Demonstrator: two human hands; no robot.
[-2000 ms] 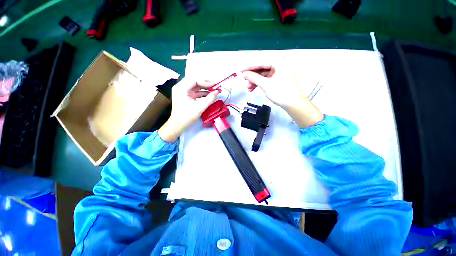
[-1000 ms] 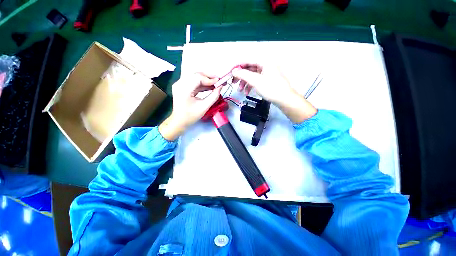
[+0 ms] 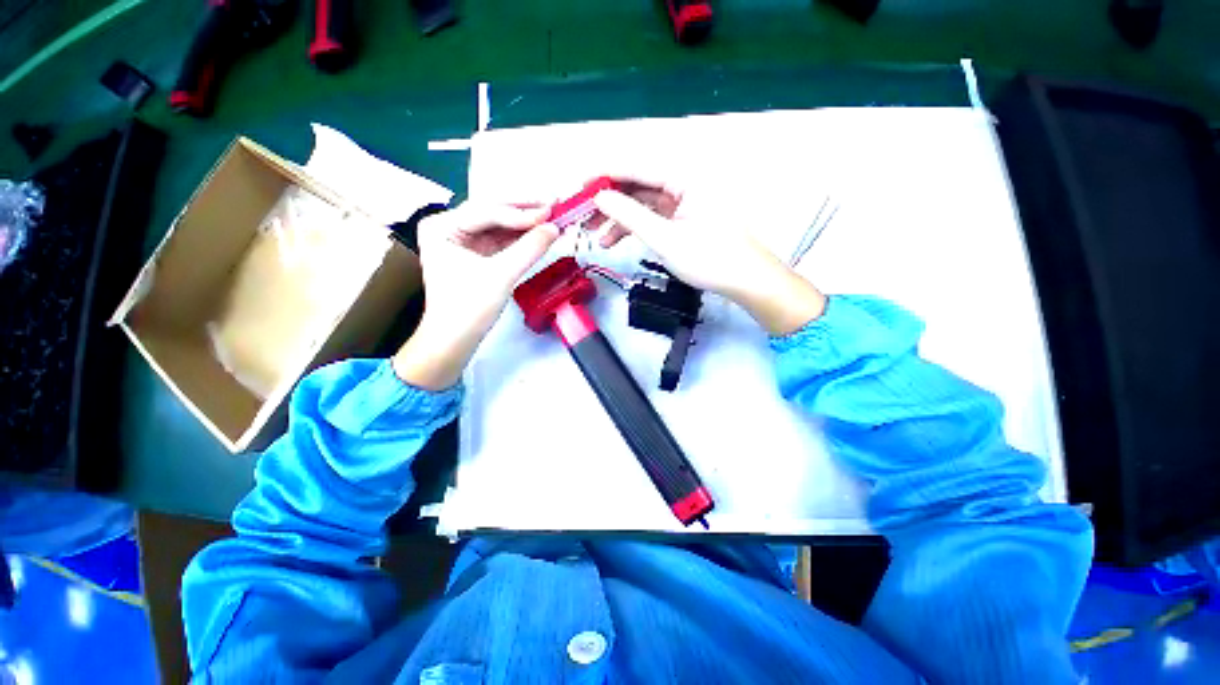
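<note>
My left hand [image 3: 468, 268] and my right hand [image 3: 689, 241], both bare, hold a small red trim piece [image 3: 582, 204] between their fingertips, one at each end. Thin wires hang below it. The device body [image 3: 626, 408] lies slantwise on the white work sheet [image 3: 803, 442], its red open head just below my hands and its black grip pointing down to the right. A black head part [image 3: 665, 311] lies right of the red head, joined to it by red and dark wires. Tweezers [image 3: 812, 230] lie on the sheet beyond my right wrist.
An open carton [image 3: 254, 288] with a torn white flap stands left of the sheet. A black tray [image 3: 1124, 308] stands at the right, a tray with dark parts [image 3: 67, 321] at the far left. Several red-and-black devices [image 3: 331, 34] lie along the green surface at the back.
The red piece has turned so its broad face shows, and my hands have moved off the red head, which is now more visible. The whole view has shifted slightly.
</note>
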